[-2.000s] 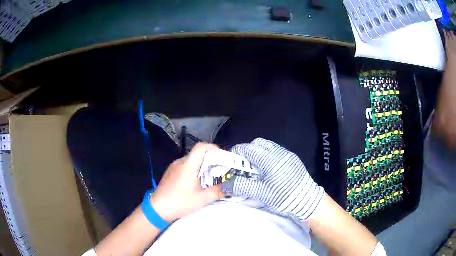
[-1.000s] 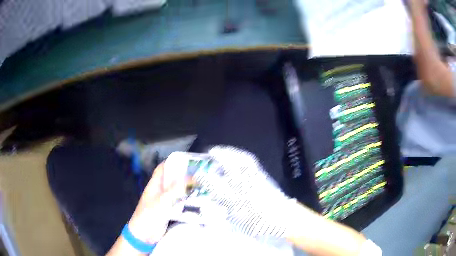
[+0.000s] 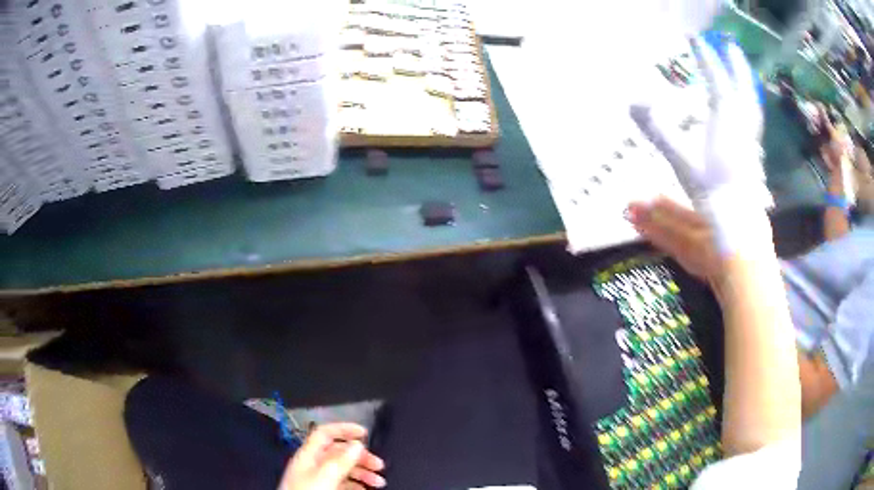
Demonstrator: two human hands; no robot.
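My left hand (image 3: 335, 461), bare, is at the bottom edge above the dark lap, partly cut off. Its fingers are loosely bent and apart, and it holds nothing visible. My right hand (image 3: 714, 144), in the striped glove, reaches far to the upper right over the white sheet (image 3: 589, 182). It is blurred, thumb and fingers spread. A white housing with green board (image 3: 677, 69) shows beside its fingers; whether they touch it I cannot tell. Rows of green-yellow circuit boards (image 3: 661, 392) fill the black board tray (image 3: 556, 383) right of the lap.
Tall stacked white housings (image 3: 278, 124) stand at the back left of the green bench (image 3: 316, 234). Beside them is a cardboard tray (image 3: 422, 140) of small white modules. Dark blocks (image 3: 438, 212) lie in front. An open carton (image 3: 86, 421) is at lower left. Another person's sleeve (image 3: 824, 297) is at right.
My hands have parted from the white housing held over the lap. My right hand has moved up and right over the sheet; my left has dropped lower. The view has shifted to show more bench.
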